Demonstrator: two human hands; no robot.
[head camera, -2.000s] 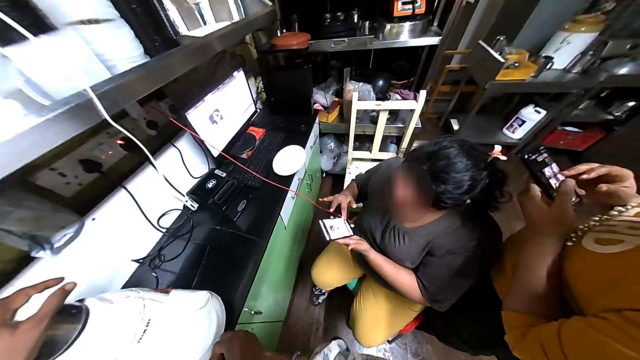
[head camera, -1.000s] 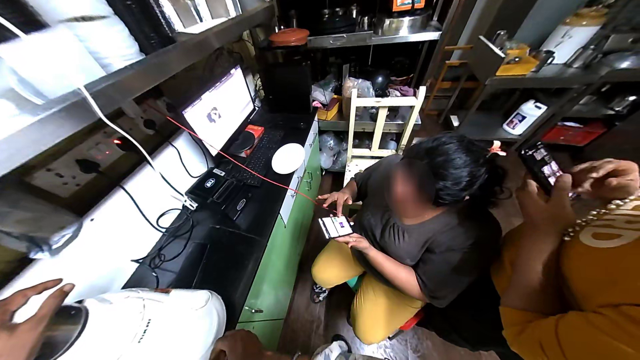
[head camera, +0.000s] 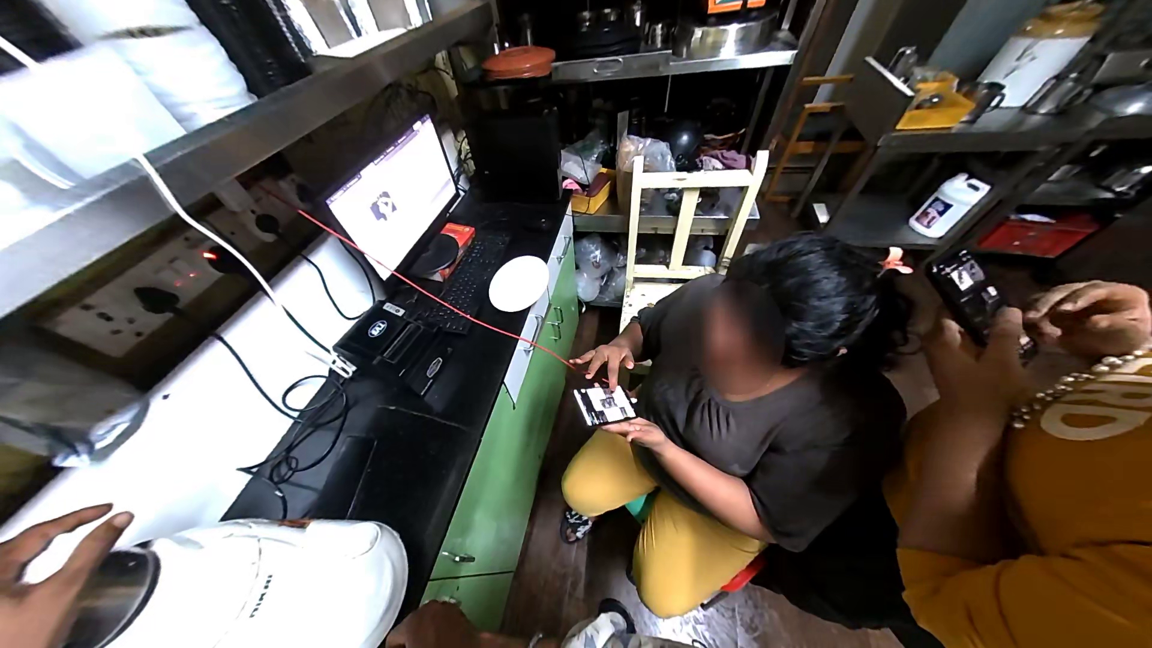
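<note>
My left hand (head camera: 54, 567) is at the lower left edge, fingers apart, beside a round dark metal vessel (head camera: 112, 594). Contact with the vessel is unclear. A large white rounded object (head camera: 270, 585) bearing writing lies just right of the vessel on the black counter. At the bottom edge, my right hand (head camera: 441, 625) shows only in part, low beside the green cabinet, its fingers hidden. A seated person holds a phone (head camera: 605, 405) in one hand, with the other hand's fingers over its screen. At the right, another person in a mustard top holds a dark phone (head camera: 976, 292).
The black counter carries a monitor (head camera: 396, 193), a keyboard (head camera: 477, 279), a white round disc (head camera: 518, 283), a small black printer (head camera: 396, 342) and tangled cables. A red cable (head camera: 432, 295) crosses toward the seated person. Behind stands a cream chair (head camera: 693, 180); a metal shelf (head camera: 243, 99) overhangs the counter.
</note>
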